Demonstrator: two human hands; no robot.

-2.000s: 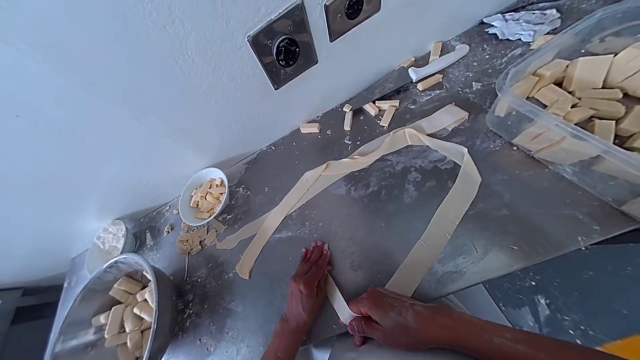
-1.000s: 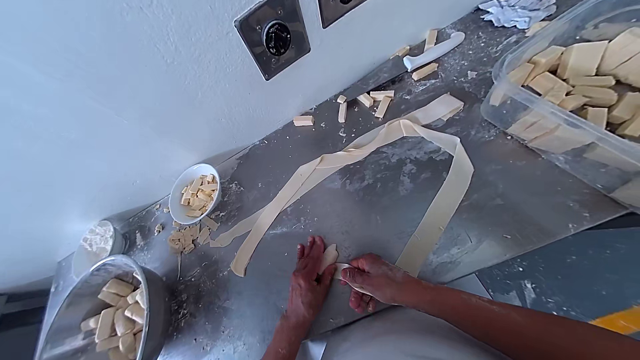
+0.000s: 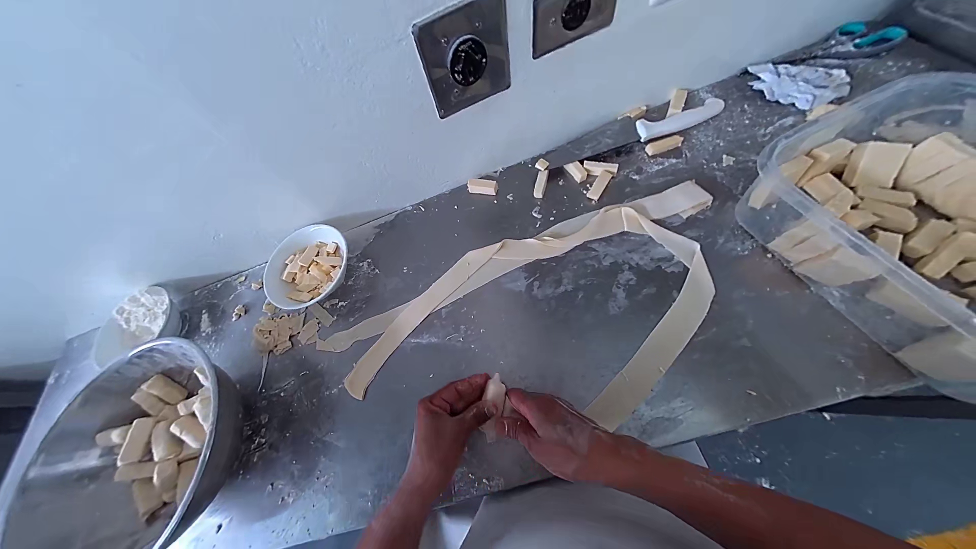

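Observation:
My left hand (image 3: 450, 419) and my right hand (image 3: 553, 435) meet near the front edge of the metal worktop (image 3: 366, 457). Between their fingertips they pinch a small piece of dough (image 3: 494, 396), partly hidden by the fingers. Beyond them a long, flat dough strip (image 3: 663, 351) runs from beside my right hand up and around to the left, folded and twisted over itself. At the left, a white bowl (image 3: 335, 278) holds small cheese-like sticks, with dough scraps (image 3: 282, 332) lying beside it.
A metal bowl (image 3: 210, 457) of wrapped dough pieces stands front left, near a container of flour (image 3: 141, 316). Loose sticks (image 3: 598, 184) and a white-handled knife (image 3: 680, 120) lie along the wall. At right are a clear plastic tub (image 3: 801, 198) of dough pieces, a crumpled cloth (image 3: 801, 84) and scissors (image 3: 869, 40).
Two seconds ago my right hand held the end of a dough strip beside my left hand. Now both hands are raised together around a small separate piece, and the long strip ends near my right wrist.

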